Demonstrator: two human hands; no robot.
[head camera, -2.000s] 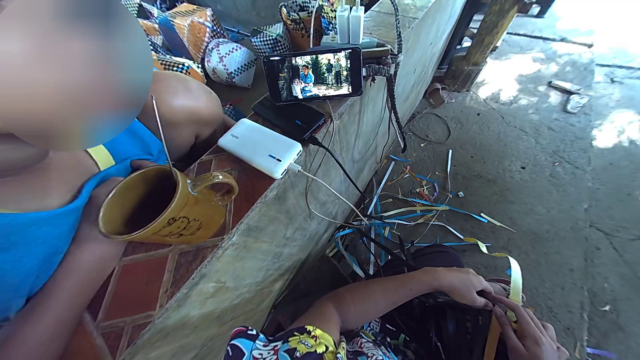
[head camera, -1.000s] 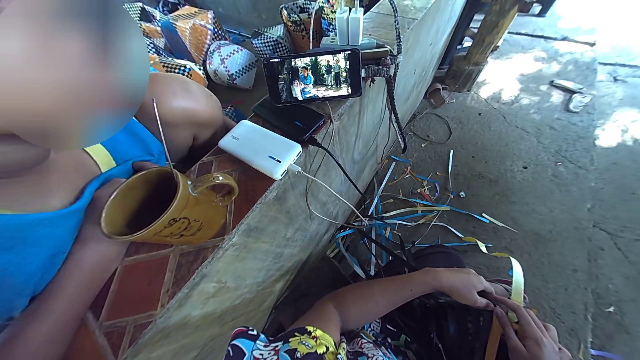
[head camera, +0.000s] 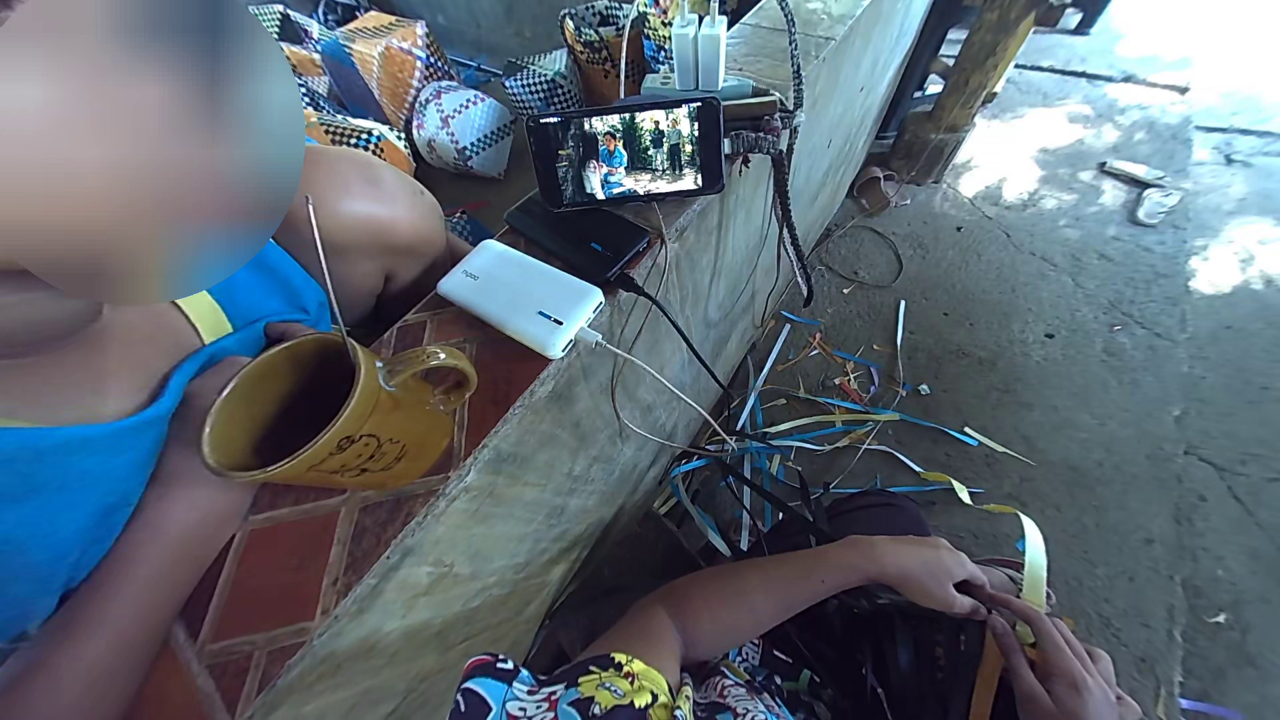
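Observation:
Low at the right, my left hand (head camera: 930, 575) and my right hand (head camera: 1065, 665) meet at the fingertips, over a dark bundle of strips (head camera: 850, 650) on my lap. A pale yellow flat strip (head camera: 1032, 560) runs up from between the fingers and loops away to the left. An orange-brown strip (head camera: 986, 675) hangs below the fingertips, beside my right hand. The fingers of both hands look closed on the strips; the exact pinch point is small and partly hidden. More blue, white and yellow strips (head camera: 800, 430) lie loosely on the floor by the wall.
Another person, at left, holds a yellow-brown mug (head camera: 335, 410) with a thin handle standing in it. On the ledge (head camera: 500, 530) are a white power bank (head camera: 520, 297), a black one (head camera: 580, 235) and a propped smartphone (head camera: 627, 152). Cables hang over its edge. Woven baskets (head camera: 460, 130) sit behind.

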